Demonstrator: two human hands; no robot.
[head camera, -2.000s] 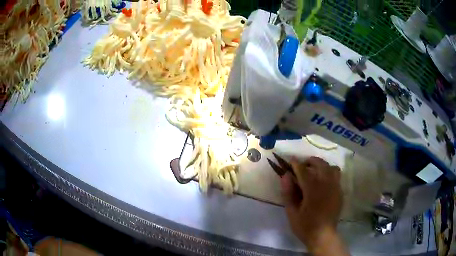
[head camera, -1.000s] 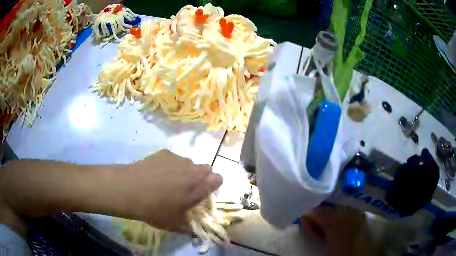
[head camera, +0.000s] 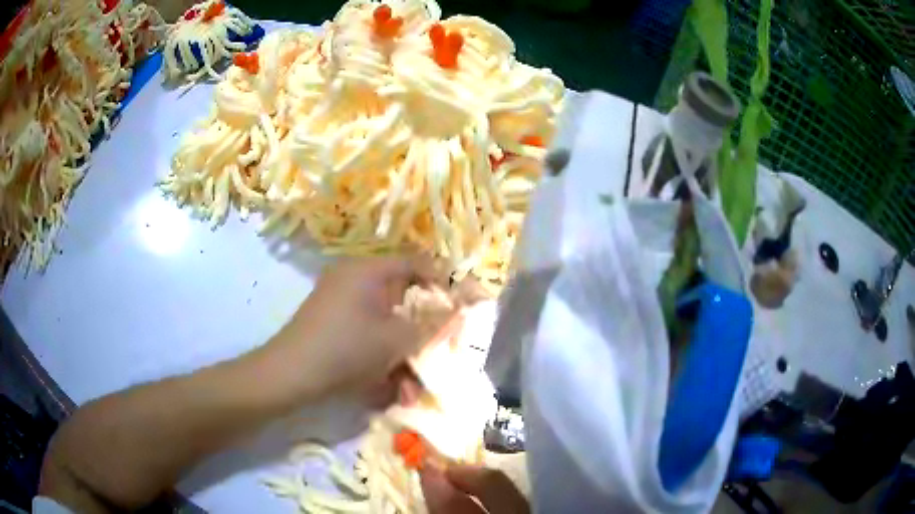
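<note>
A cream yarn bunch (head camera: 373, 467) with an orange-red piece (head camera: 409, 449) lies at the front of the machine bed, its loose strands spread to the left. My left hand (head camera: 366, 316) comes in from the left and grips cream strands beside the brightly lit needle area. My right hand (head camera: 477, 487) is at the bottom edge, with its fingers on the bunch just right of the orange-red piece. The picture's edge and the hanging white pouch (head camera: 592, 351) hide much of it. The needle is not visible; a small metal part (head camera: 505, 430) shows beside the pouch.
A large heap of cream yarn bunches (head camera: 401, 151) lies beyond my left hand. A blue-and-cream bunch (head camera: 206, 40) and another yarn pile (head camera: 50, 131) are at the far left. The pouch holds a blue object (head camera: 707, 376). Green mesh (head camera: 853, 110) stands behind the machine (head camera: 833, 311).
My left hand has moved up and right, nearer the heap. My right hand has moved left from behind the pouch to the bunch. The orange-red piece at the front now shows. The pouch looks nearer.
</note>
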